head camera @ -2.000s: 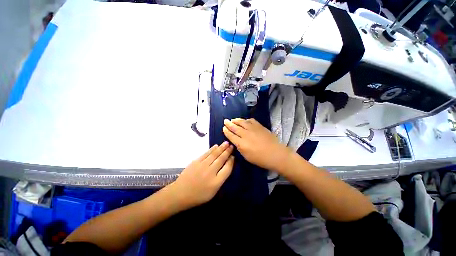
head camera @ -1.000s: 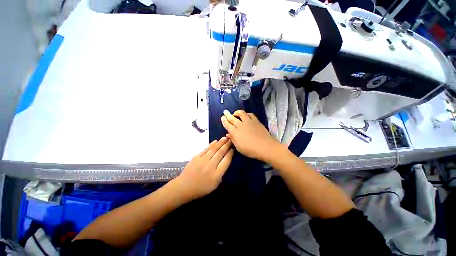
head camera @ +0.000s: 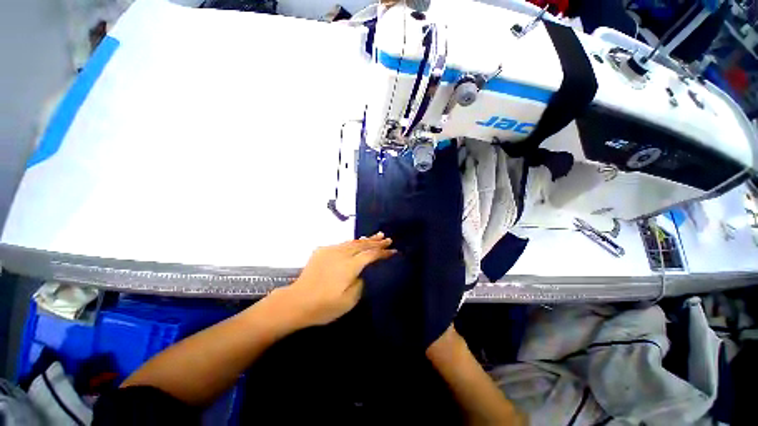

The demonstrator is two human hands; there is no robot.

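Observation:
A navy fabric piece [head camera: 407, 208] lies under the presser foot [head camera: 381, 160] of the white sewing machine [head camera: 482, 87] and hangs over the table's front edge. My left hand [head camera: 339, 279] lies flat on its left side with the fingers stretched towards the middle. My right hand [head camera: 445, 345] is at the lower right edge of the navy piece, below the table edge. Its fingers are hidden by the cloth, so its grip does not show. A light grey garment part [head camera: 490, 195] lies bunched right of the navy piece.
Silver tweezers or snips [head camera: 600, 236] lie right of the machine. A black cloth strip [head camera: 573, 75] is tied around the machine arm. The ruler-marked table edge [head camera: 166, 279] runs across the front. Blue crates [head camera: 133, 337] stand below left, and grey garments [head camera: 611, 349] below right.
My right hand has left the top of the navy cloth and moved down to its lower right edge. My left hand stays on the cloth, slightly lower. The view has shifted a little.

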